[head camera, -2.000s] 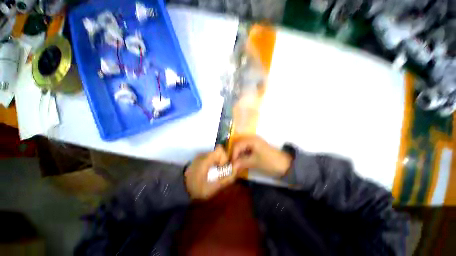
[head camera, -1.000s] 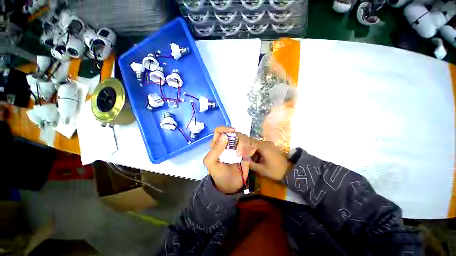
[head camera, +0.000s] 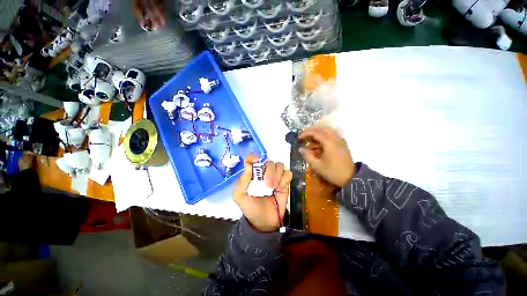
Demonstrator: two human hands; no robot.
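My left hand [head camera: 261,202] holds a white screw base [head camera: 259,184] with its silver threaded end up, beside the tray's near right corner. Its red and black wires hang down over the palm to a small white plug [head camera: 282,230]. My right hand [head camera: 328,155] is over the orange strip at the near end of a clear poly bag [head camera: 309,107]. Its thumb and fingertips are close together; whether they pinch a small part cannot be told. A blue tray [head camera: 230,188] holds several white bases with wires.
A gold-yellow reel [head camera: 140,142] stands left of the tray. White camera housings [head camera: 99,144] lie further left. Clear blister trays [head camera: 260,29] are stacked behind. A white sheet [head camera: 427,144] covers the bench at right. Another person's hand [head camera: 149,13] shows at the top left.
My right hand has left the screw base and moved up and right to the bag. My left hand still holds the base. The view has shifted slightly.
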